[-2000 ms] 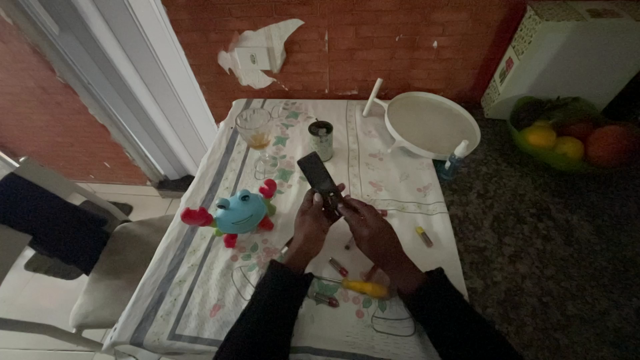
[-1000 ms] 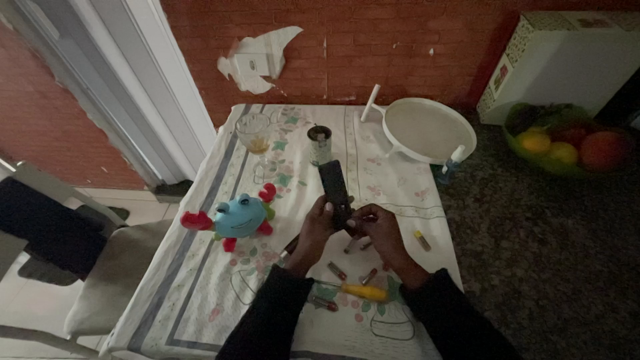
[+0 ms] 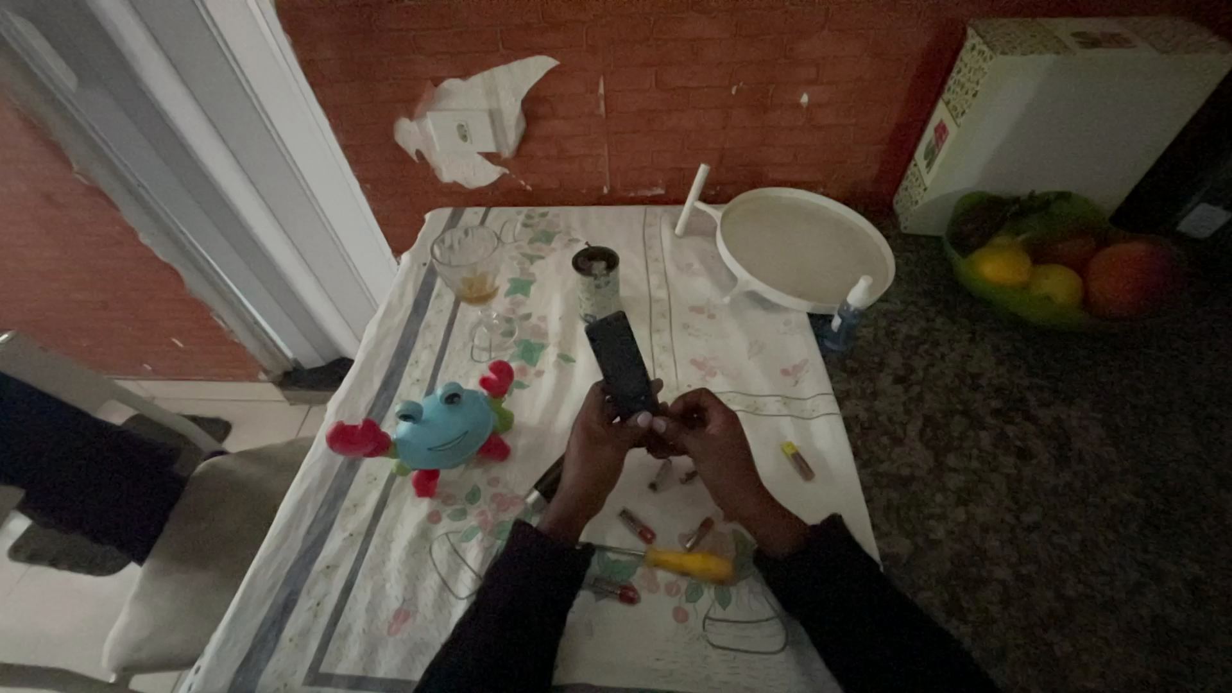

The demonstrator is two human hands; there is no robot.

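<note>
My left hand (image 3: 599, 452) grips a dark, narrow handheld device (image 3: 621, 364), held tilted over the table. My right hand (image 3: 707, 438) touches the device's lower end with bent fingertips; whether it pinches something small is hidden. Below the hands lies a screwdriver with a yellow handle (image 3: 689, 564). Several small cylinders, apparently batteries, lie around it, one (image 3: 636, 526) above its shaft and another (image 3: 797, 461) with a yellow end at the right. A dark object with a metallic end (image 3: 545, 484) shows beside my left wrist. A blue and red crab toy (image 3: 443, 428) sits to the left.
Behind the device stands an open can (image 3: 597, 281), with a glass goblet (image 3: 469, 269) at its left. A round white tray-like piece (image 3: 807, 248) and a small spray bottle (image 3: 847, 314) are at the back right. On the dark counter are a green fruit bowl (image 3: 1044, 313) and a large box (image 3: 1078, 106).
The device has shifted from a slant up to the left to a steeper angle since the first frame. My right hand's fingers have bent in at its lower end.
</note>
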